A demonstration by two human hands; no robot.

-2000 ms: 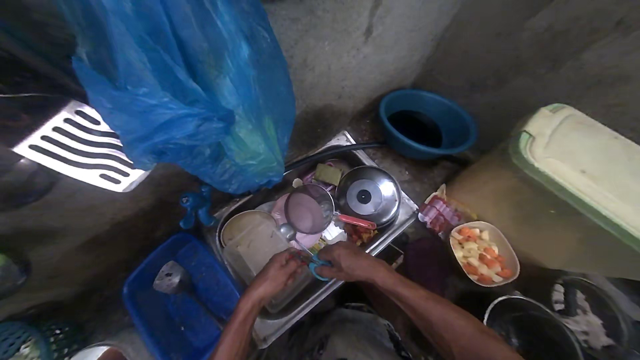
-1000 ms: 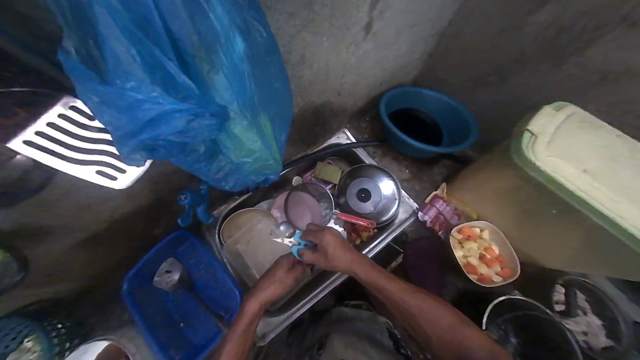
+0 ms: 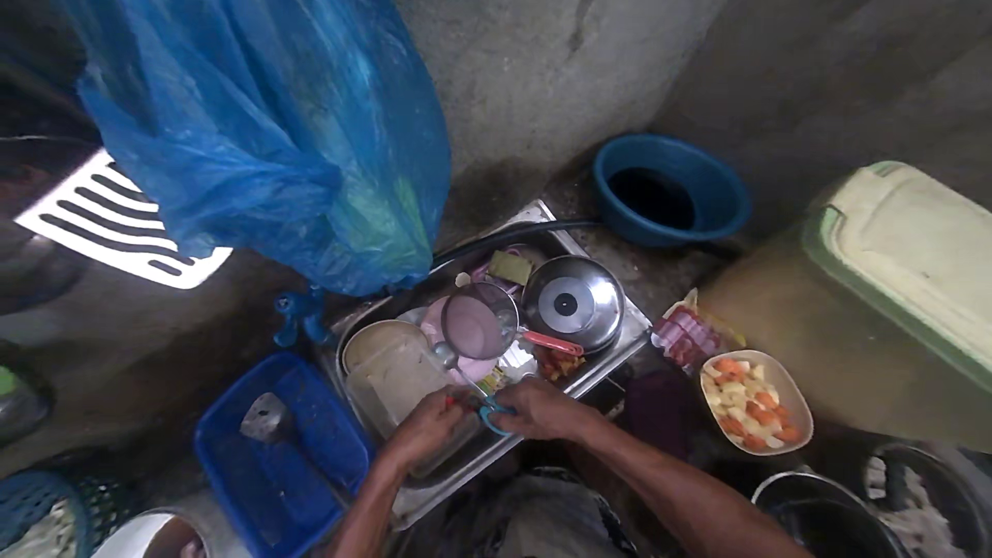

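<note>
My right hand (image 3: 539,409) grips blue-handled scissors (image 3: 496,415) over the front edge of a metal sink (image 3: 535,415). Close beside the blades, my left hand (image 3: 435,422) has its fingers pinched on something small with a bit of red; what it is cannot be told. Below and beyond my hands the sink holds a clear plastic container (image 3: 403,372), a strainer with a red handle (image 3: 479,319), a pink plate or bowl, a round metal lid (image 3: 572,304) with a black knob hole and a green sponge (image 3: 510,267).
A blue plastic bag (image 3: 287,139) hangs at upper left. Left of the sink is a blue basin (image 3: 287,465) with a spatula (image 3: 266,418). A round blue basin (image 3: 670,190) with dark liquid, a bowl of cut vegetables (image 3: 756,399) and a large lidded container (image 3: 868,310) stand right.
The scissors, raised with open blades over the clear container a second ago, are now lower and nearer the sink's front edge. My two hands have moved with them slightly.
</note>
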